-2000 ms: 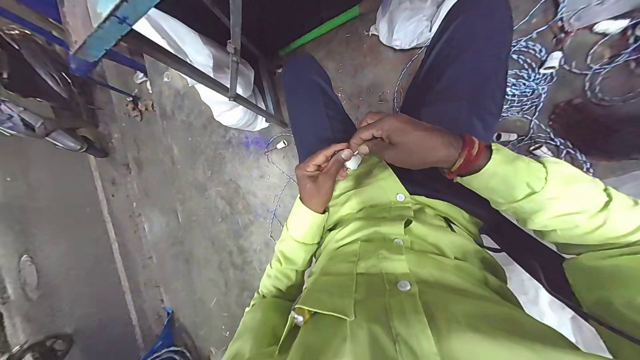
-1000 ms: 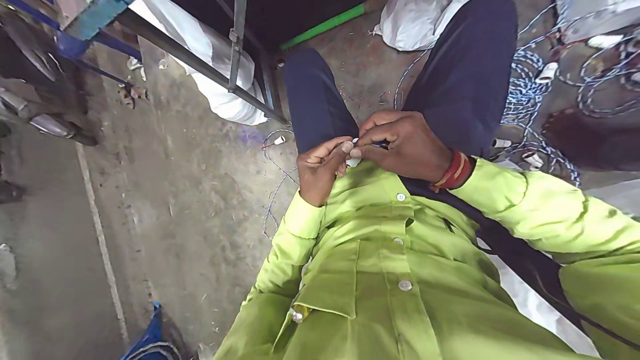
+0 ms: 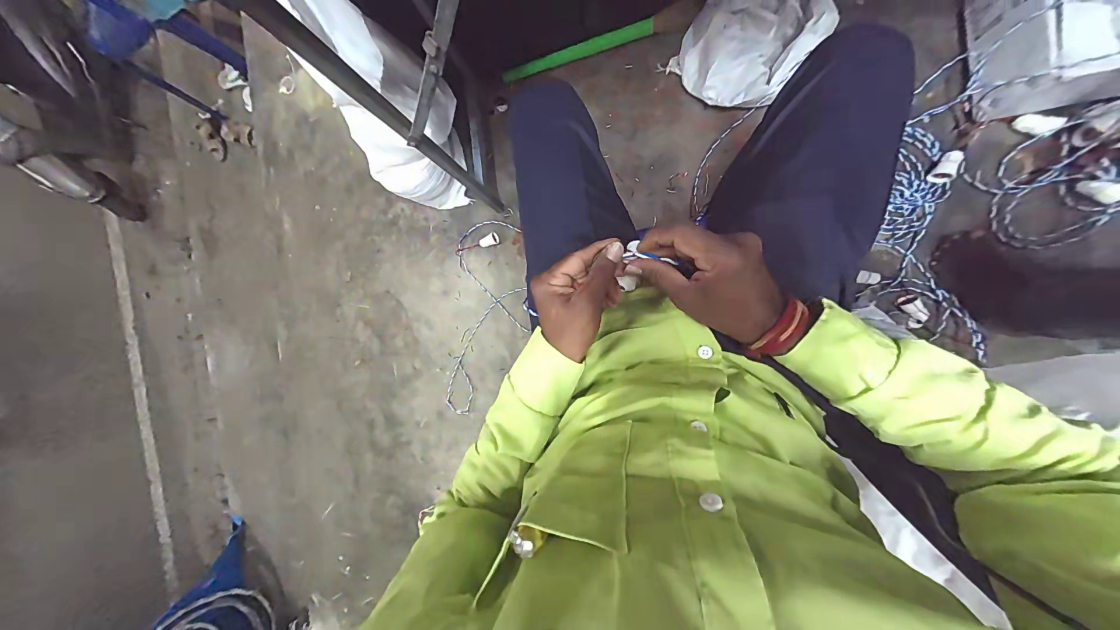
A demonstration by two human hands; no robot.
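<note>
Between the fingertips of both hands, in front of my lap, is a small white fitting [image 3: 627,282] with a blue-and-white wire [image 3: 654,257] at it. My left hand [image 3: 579,293] pinches the fitting from the left, thumb and forefinger together. My right hand [image 3: 719,278], with a red band at the wrist, grips the wire close to the fitting. The fingers partly hide both, so the exact join cannot be made out. A twisted blue-and-white cord [image 3: 473,337] with a white bulb holder [image 3: 488,240] at its end lies on the floor left of my knee.
Coiled blue-and-white cord [image 3: 912,206] with white holders [image 3: 945,166] lies at the right. A white plastic sack [image 3: 744,52] stands beyond my knees. At the upper left are a metal frame [image 3: 350,92] and white sacking [image 3: 394,162]. A blue bag [image 3: 214,577] lies at the lower left.
The blue-and-white wire now shows between my fingertips, where it was hardly visible before. Both hands have stayed close together at my lap, with small finger movements.
</note>
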